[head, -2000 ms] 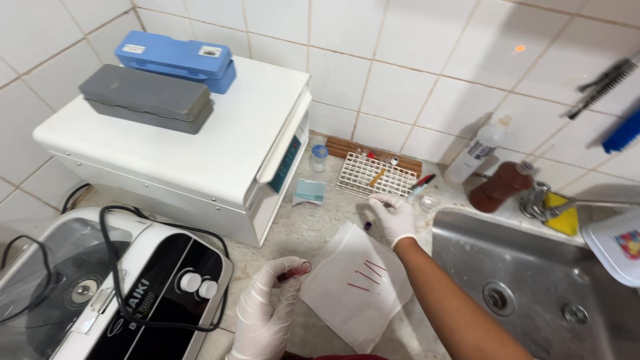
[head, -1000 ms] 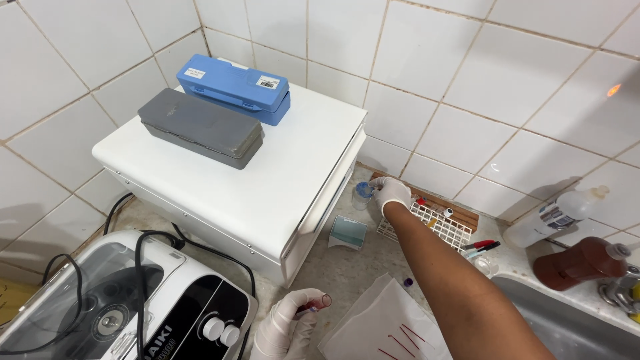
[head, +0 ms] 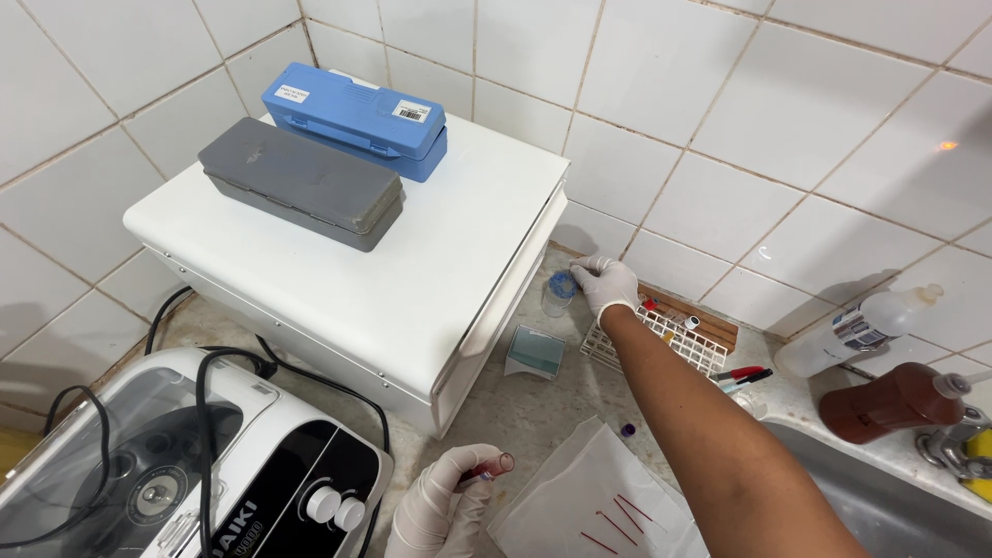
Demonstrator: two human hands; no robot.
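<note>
My gloved left hand, low in the middle, holds an uncapped blood sample tube tilted, its mouth to the right. My gloved right hand is at the small clear container with a blue top, fingertips beside its rim; whether they pinch anything cannot be told. A box of glass slides stands in front of the container. The white tube rack is partly behind my right wrist. Several blood-filled capillary tubes lie on white paper. A purple tube cap lies beyond the paper.
At left are a Daiki centrifuge with black cables and a white appliance bearing a gray case and a blue case. Pens, a clear bottle, a brown bottle and a steel sink are at right.
My right hand has moved from beside the purple cap and rack to the blue-topped container. My left hand still holds the blood tube. The view has shifted.
</note>
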